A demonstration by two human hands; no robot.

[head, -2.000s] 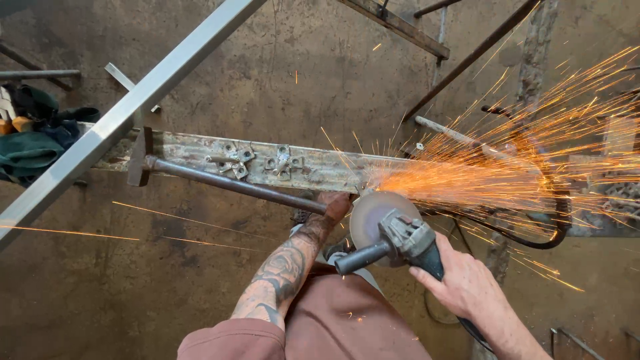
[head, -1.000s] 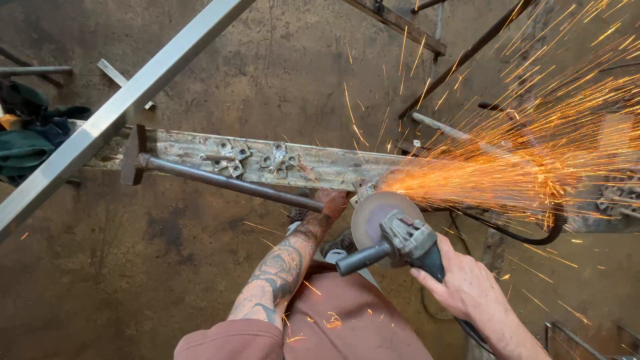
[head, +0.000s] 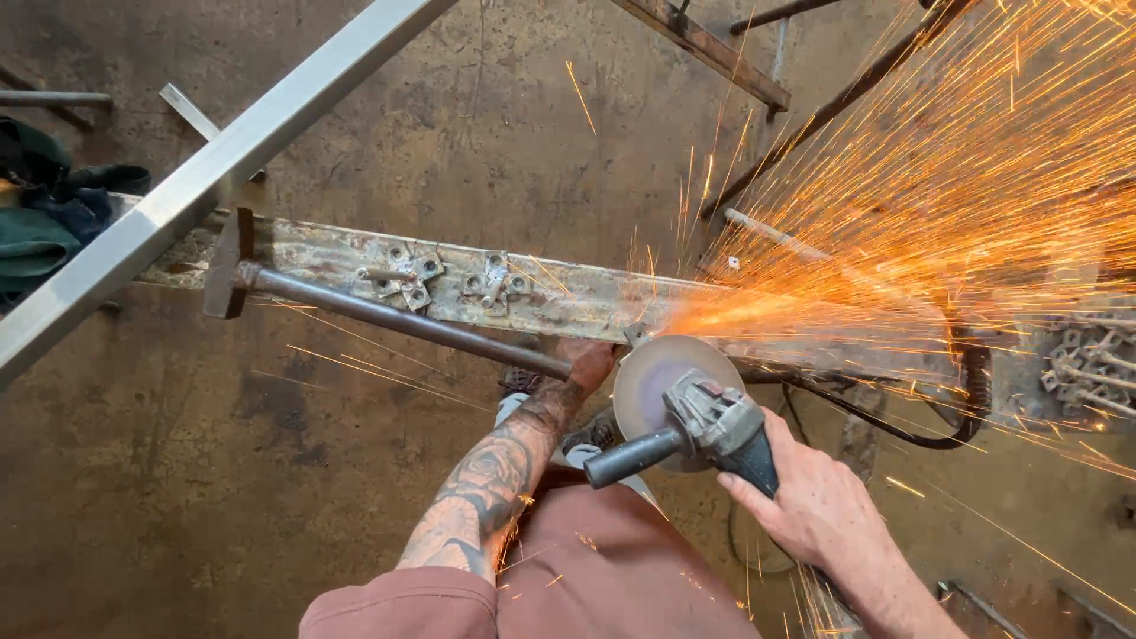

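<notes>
My right hand [head: 803, 497] grips the rear body of an angle grinder [head: 714, 417], whose side handle points to the lower left. The grinder's disc [head: 670, 386] meets a small metal piece [head: 635, 335] at the near edge of a worn steel beam [head: 568, 297], and orange sparks fly to the upper right. My left hand [head: 590, 362] is closed low at the beam's near edge, just left of the disc, by the end of a metal-handled hammer [head: 408, 327]; what its fingers hold is hidden. Two small welded metal pieces [head: 404, 273] [head: 495, 284] lie on the beam.
A square metal tube [head: 204, 169] crosses the upper left. Dark cloth [head: 40, 240] lies at the beam's left end. Several small metal parts [head: 1096, 368] are heaped at the right, near a black hose [head: 974, 382]. Rusty bars [head: 710, 53] stand beyond the beam.
The spray of sparks has spread wider and higher towards the upper right. Both hands and the grinder have stayed in nearly the same place.
</notes>
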